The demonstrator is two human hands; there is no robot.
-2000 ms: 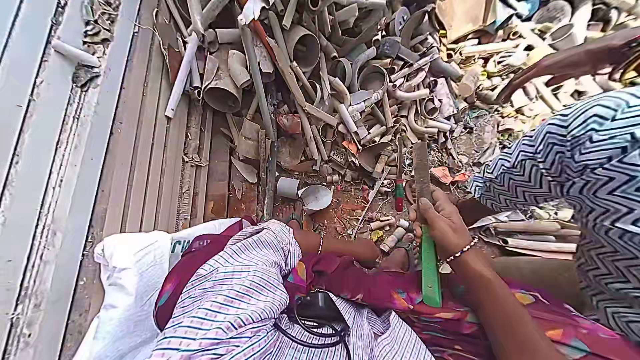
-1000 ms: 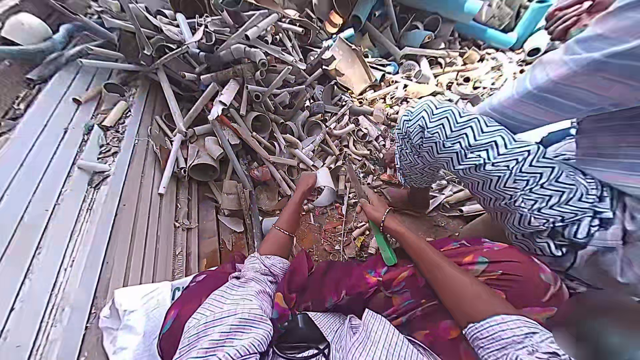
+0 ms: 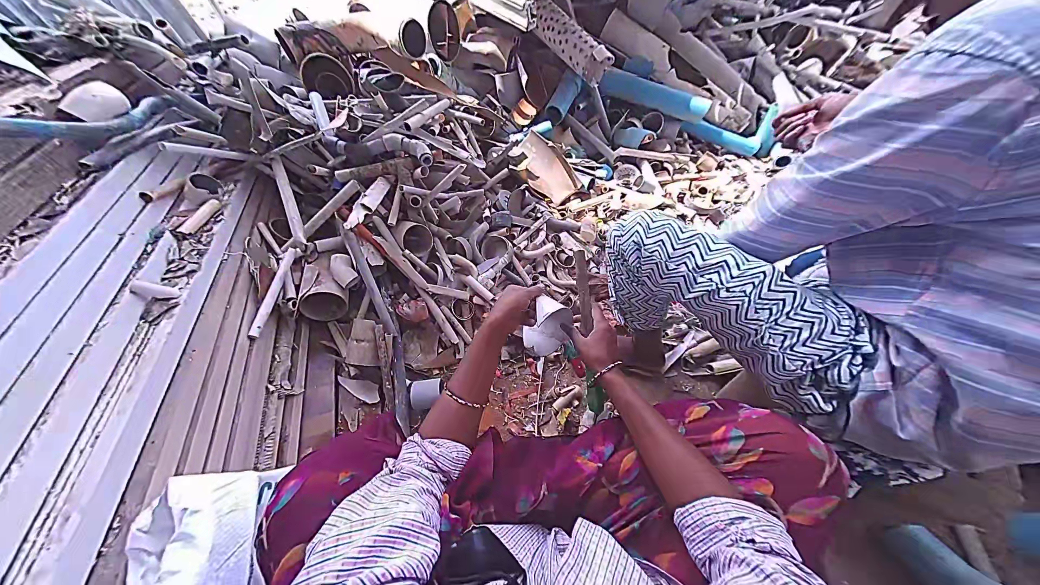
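Note:
In the head view my left hand [image 3: 513, 309] grips a white plastic pipe piece [image 3: 551, 315] by its left side, with its wide opening facing up. My right hand [image 3: 597, 343] is closed around a long flat blade-like tool [image 3: 582, 284] that points away from me, its green handle [image 3: 595, 396] showing below my palm. The fingers of my right hand are close to the right side of the white piece; whether they touch it I cannot tell. A grey pipe piece [image 3: 426, 393] lies on the ground by my left forearm.
A heap of scrap plastic pipes and fittings [image 3: 414, 236] spreads ahead. Corrugated metal sheets [image 3: 122, 325] lie at left. A co-worker in patterned trousers [image 3: 715, 301] sits close at right, one hand [image 3: 812, 118] by a blue pipe [image 3: 650, 96]. A white sack [image 3: 199, 528] lies at my left.
My left hand, low near my lap two seconds ago, has moved forward and holds the white piece. The tool stays in my right hand, now beside that piece. The view has shifted up.

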